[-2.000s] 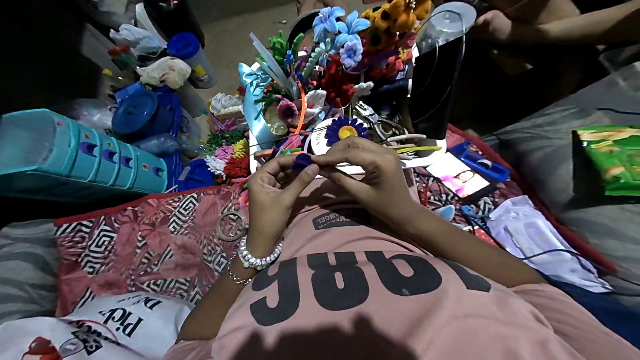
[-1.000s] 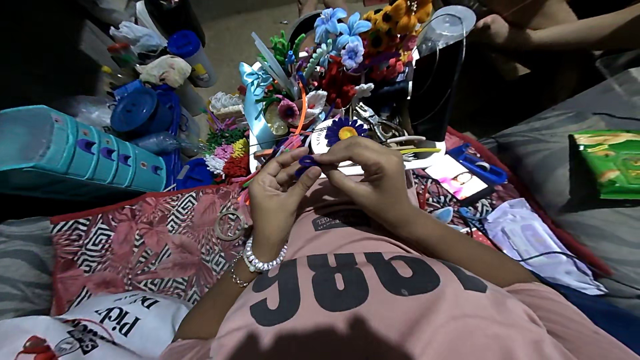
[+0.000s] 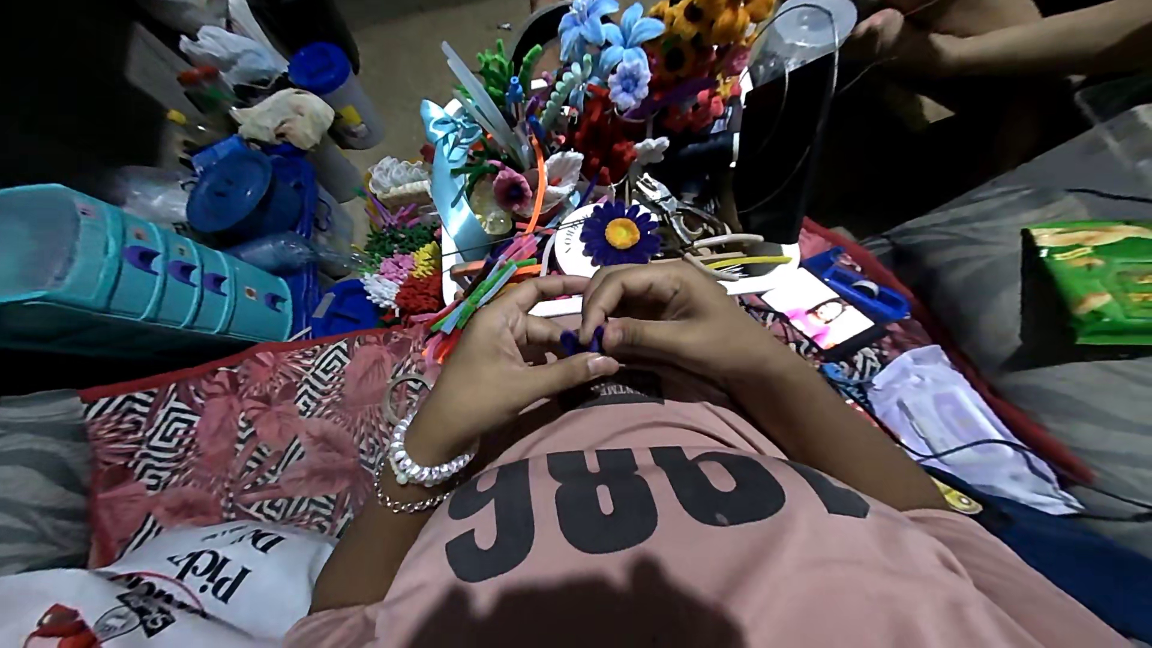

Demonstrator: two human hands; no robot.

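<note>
A small dark purple fuzzy piece, perhaps pipe cleaner (image 3: pixel 583 340), is pinched between the fingertips of my left hand (image 3: pixel 513 360) and my right hand (image 3: pixel 679 319), close to my chest. My fingers cover part of it. Just beyond my hands, a purple flower with a yellow centre (image 3: pixel 621 234) lies over a round white lid or spool bearing writing. Colored pipe cleaners (image 3: pixel 481 292) lie beside my left hand. Pliers (image 3: pixel 670 202) rest behind the flower, near my right hand.
Fuzzy craft flowers (image 3: pixel 621 81) stand at the back. A teal drawer unit (image 3: pixel 135 261) is at left, near a blue-lidded container (image 3: pixel 328 81). A lit phone (image 3: pixel 823 310), a white packet (image 3: pixel 963 423) and a green packet (image 3: pixel 1093 283) are at right. Another person's hand (image 3: pixel 877 36) shows at top right.
My fingers have shifted around the purple piece, and it now sits lower between my fingertips. The purple flower stays where it was.
</note>
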